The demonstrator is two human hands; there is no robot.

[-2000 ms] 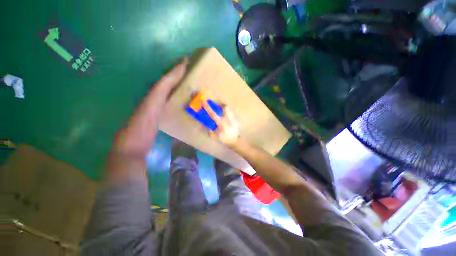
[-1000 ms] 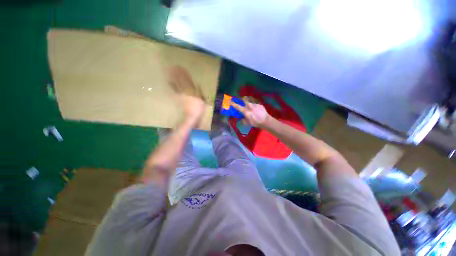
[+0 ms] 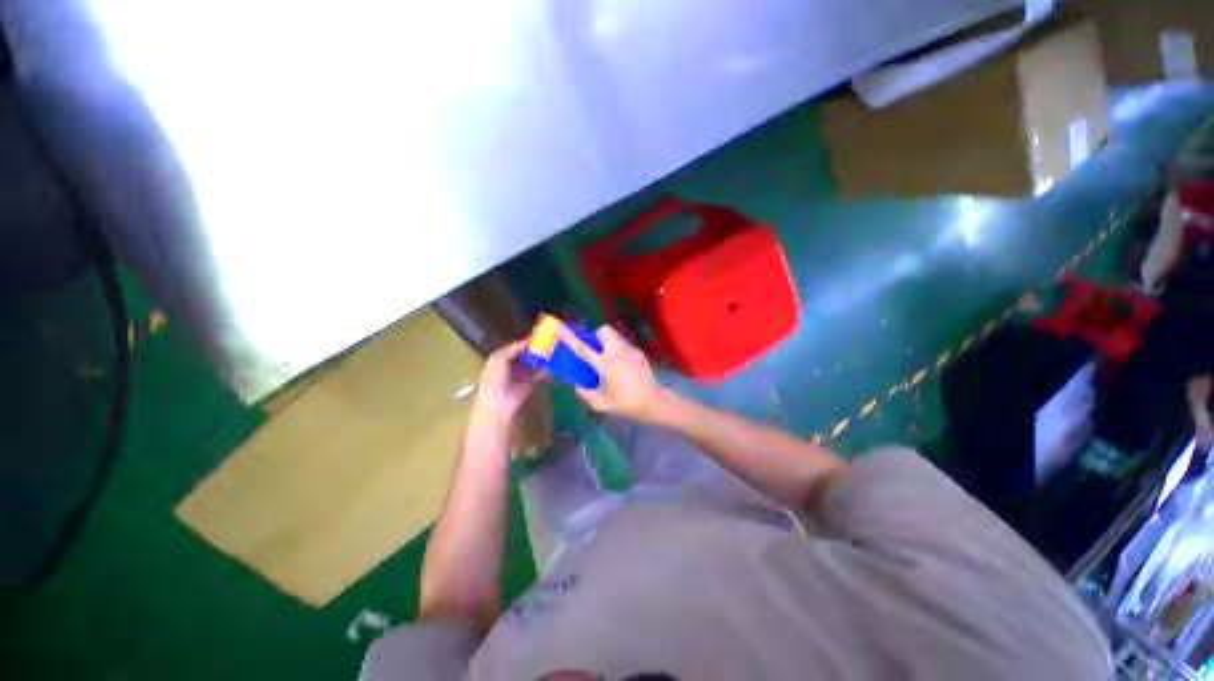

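Note:
My right hand holds the blue tape gun with its orange-yellow roll, just in front of my body near the table's edge. My left hand is at the tape gun's left end, its fingers bent close to the roll; whether it grips anything is too small to tell. A plain brown shipping carton lies to the left of my left hand, low near the floor, partly under the table's edge.
The shiny metal table spans the upper left. A red stool stands on the green floor right of my hands. Large brown cartons lie at the upper right. Another red stool and dark items are at the far right.
The carton was under both hands, then beside my left hand; it now lies further to the left. The tape gun has left the carton and both hands have come together at it. The view has turned.

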